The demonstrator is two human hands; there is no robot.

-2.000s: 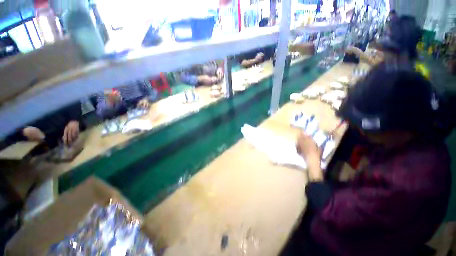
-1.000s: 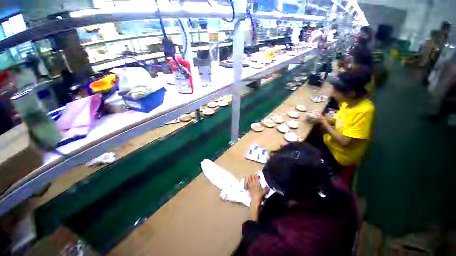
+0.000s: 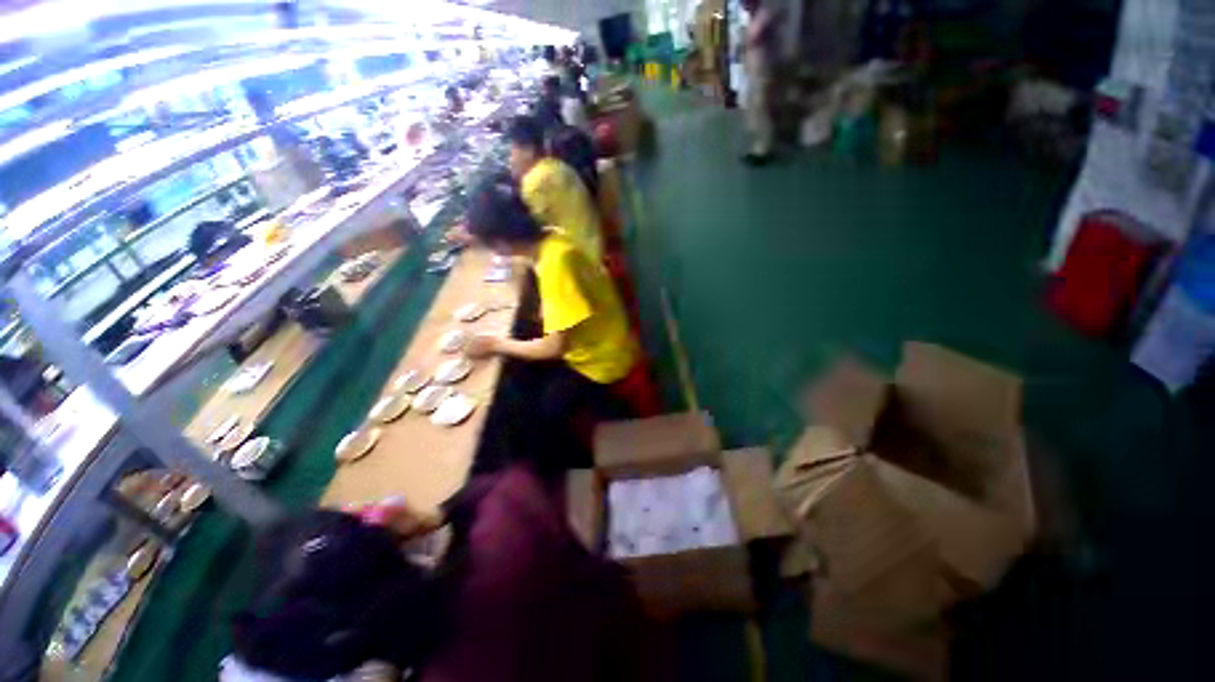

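Observation:
Neither of my hands shows in the picture. Nearest in front of me is a person in a dark cap and maroon top (image 3: 533, 586), bent over the bench at the bottom. Right of this person stands an open brown carton (image 3: 686, 581) with white items (image 3: 670, 513) inside. Further right is a larger open carton (image 3: 933, 520) with its flaps up, blurred. Several round pale pieces (image 3: 453, 409) lie on the brown bench (image 3: 387, 466) beyond the capped person.
A person in a yellow top (image 3: 586, 307) sits at the bench, with more people behind. The green conveyor (image 3: 300, 460) and a slanting post (image 3: 147, 413) are at left. Green floor (image 3: 826, 267) lies at right, with a red object (image 3: 1103, 276) and a standing person (image 3: 760, 80).
The view has swung right and along the line. The shelf items and the near bench have left the picture; the two cartons and more floor have come in. My hands show in no frame.

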